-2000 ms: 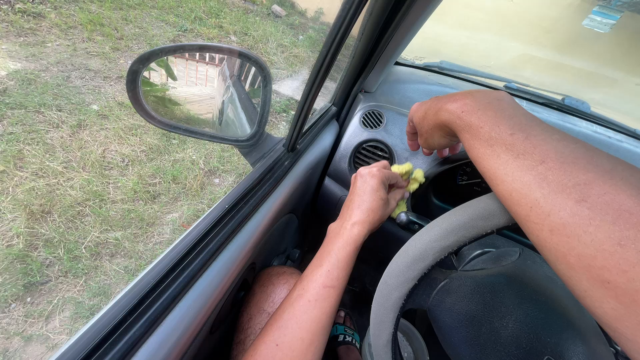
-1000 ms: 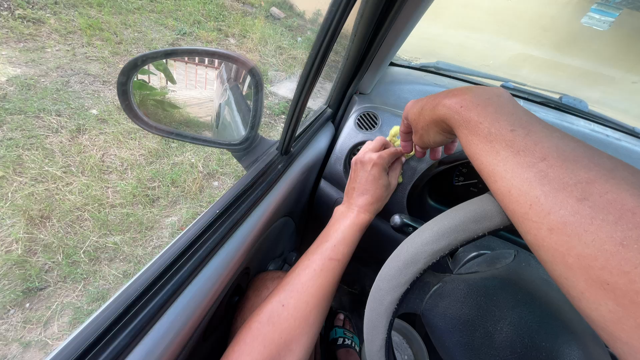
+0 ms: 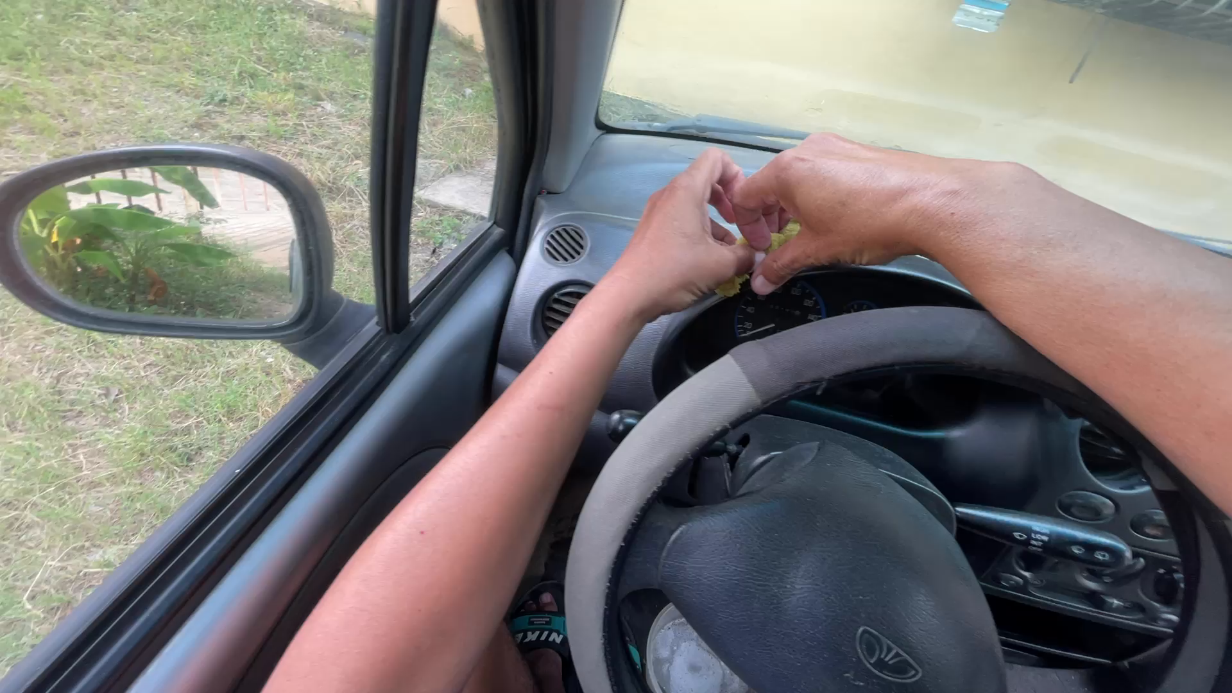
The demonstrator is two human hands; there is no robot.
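Observation:
My left hand [image 3: 688, 236] and my right hand [image 3: 818, 207] meet above the instrument cluster [image 3: 784, 306], behind the top of the steering wheel [image 3: 664, 414]. Between their fingers is a crumpled yellow piece of soft material [image 3: 731, 286], mostly hidden by the hands. Both hands pinch it, and a small pale bit shows between the fingertips. The left forearm reaches up past the wheel's left side; the right one crosses over the wheel's upper right.
Two round air vents [image 3: 565, 244] [image 3: 563, 308] sit at the dashboard's left end. A stalk [image 3: 1044, 536] extends right of the wheel hub. The door sill [image 3: 385, 423] and side mirror [image 3: 159, 241] are at left, the windshield [image 3: 866, 87] ahead.
Both hands have moved right, from beside the left air vents to above the instrument cluster, with the yellow piece. The right hand has joined the left in pinching it. The view has shifted right.

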